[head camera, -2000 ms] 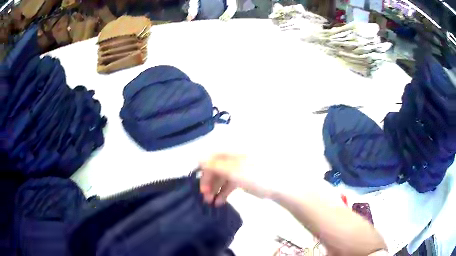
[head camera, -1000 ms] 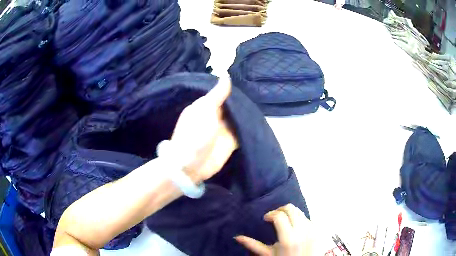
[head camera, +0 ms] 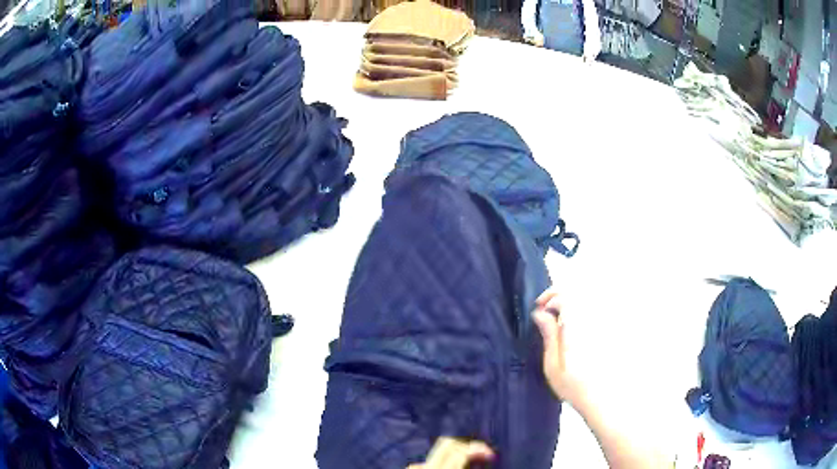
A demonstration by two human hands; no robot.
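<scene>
A navy quilted backpack [head camera: 418,284] stands tall in front of me, its front panel and zipped side showing. It partly covers another quilted backpack [head camera: 482,147] lying behind it. My right hand [head camera: 553,348] is at its right edge, with bent fingertips on the side near the zip. My left hand [head camera: 454,453] is low at the front of the bag, mostly cut off by the bottom edge of the picture, so its grip is unclear. The inside of the bag is hidden.
Tall stacks of navy backpacks [head camera: 202,128] rise at left, with a quilted backpack [head camera: 165,357] before them. More navy bags [head camera: 748,357] are at right, near a red item [head camera: 700,447]. Brown pieces [head camera: 413,50] and pale pieces [head camera: 762,156] lie farther back.
The front backpack, open with my left hand inside, now shows its quilted outside and stands more upright. My left hand has come out and down; my right hand has moved up its right side.
</scene>
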